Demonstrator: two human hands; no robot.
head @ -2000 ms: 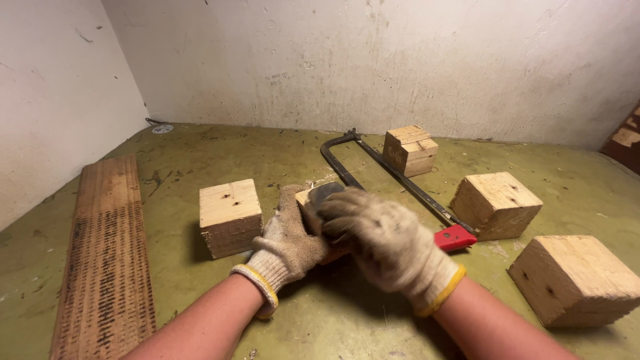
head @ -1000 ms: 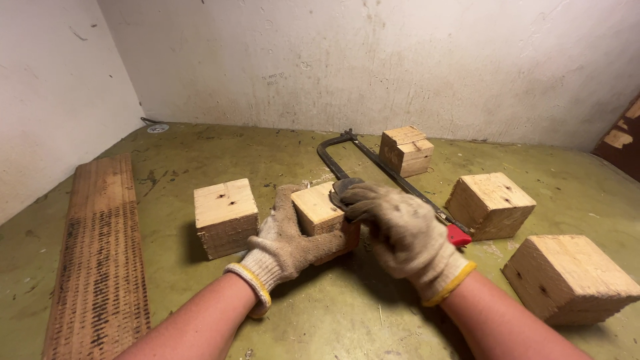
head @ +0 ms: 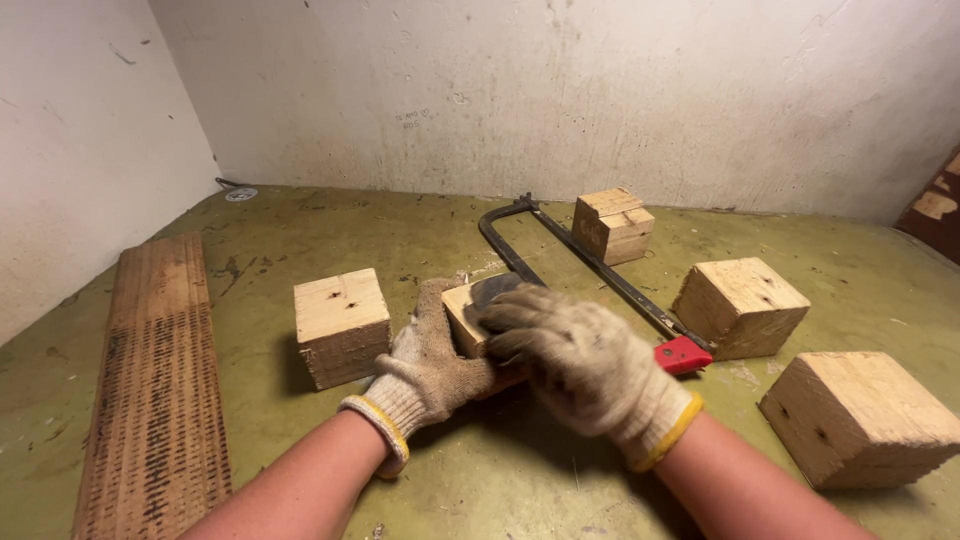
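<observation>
My left hand (head: 439, 360), in a knitted work glove, grips a wooden block (head: 463, 319) near the middle of the view. My right hand (head: 577, 352), gloved too and slightly blurred, presses a dark pad (head: 493, 288), perhaps sandpaper, on the block's top face. The fingers and the pad hide much of that face. Just behind the hands lies a hacksaw (head: 600, 266) with a black frame and a red handle (head: 681, 355); part of it is hidden by the right glove. Left of my left hand stands another wooden block (head: 343, 326).
Three more blocks rest at the right: one by the back wall (head: 613, 225), one beside the saw handle (head: 741, 307), one nearer me (head: 862, 420). A rough plank (head: 157, 390) lies at the far left. Walls bound the green surface (head: 420, 232) behind and left.
My right hand with the dark pad has shifted back and forth over the block: more of the top face showed one second ago. My left hand keeps its hold.
</observation>
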